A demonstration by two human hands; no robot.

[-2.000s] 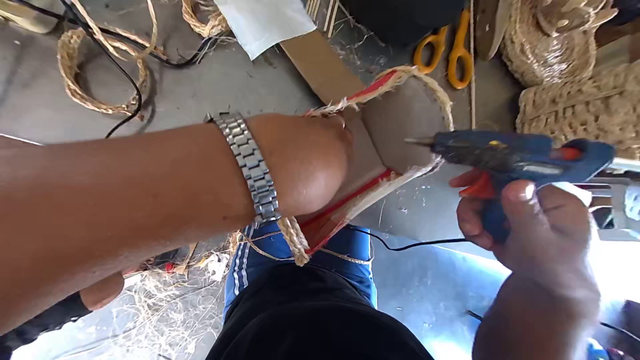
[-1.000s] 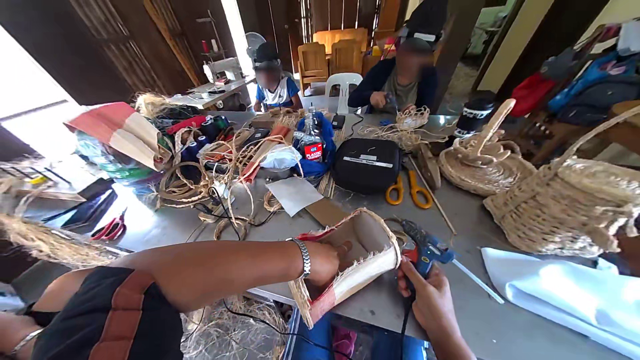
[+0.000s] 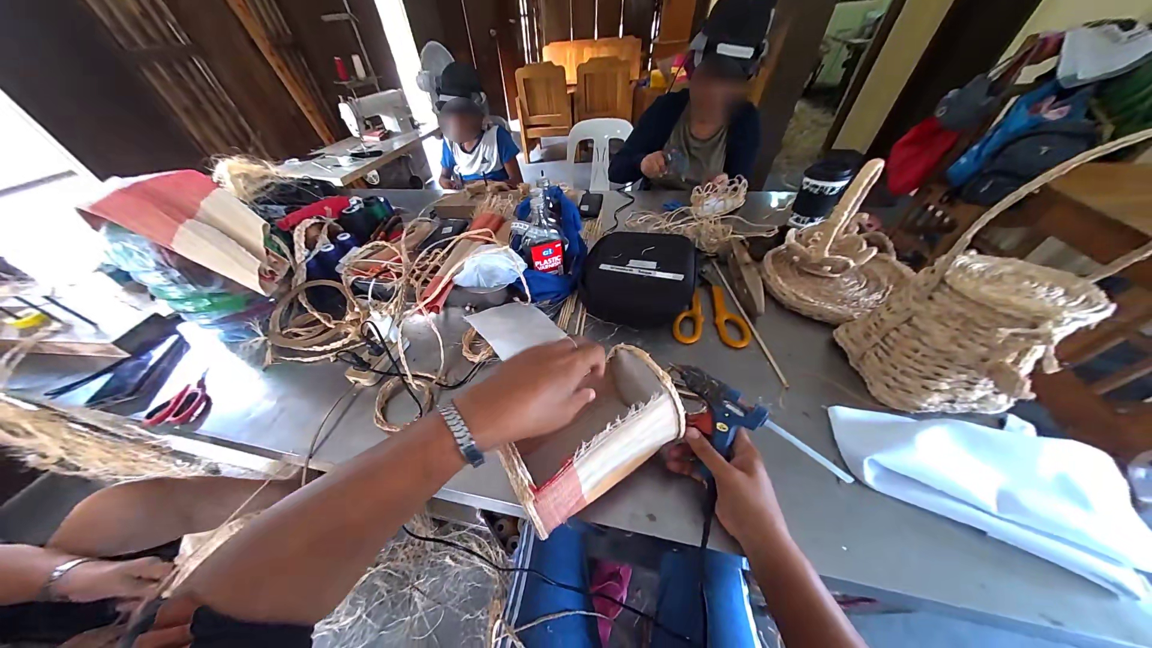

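Note:
My left hand (image 3: 543,393) is over the far rim of an open box-like piece (image 3: 621,441), covered in red and cream fibre cloth with braided cord along its rim. Its fingertips are bent near the inner wall; whether they pinch the rim or a strand cannot be told. In my right hand (image 3: 731,477) is a blue hot glue gun (image 3: 720,405) with a clear glue stick (image 3: 810,450) sticking out behind. The gun's nozzle points toward the corded end of the piece. Its black cable hangs down past the table edge.
Orange-handled scissors (image 3: 711,324), a black case (image 3: 639,277) and coiled braided cord lie beyond the piece. A woven basket (image 3: 954,333) and white cloth (image 3: 981,486) are at right, red-handled scissors (image 3: 183,402) at left. Two people sit across the table; another person's hands (image 3: 112,576) are at lower left.
The view has tilted up from close over the lap. My left hand has come up from inside the piece to its far rim. The glue gun stays in my right hand.

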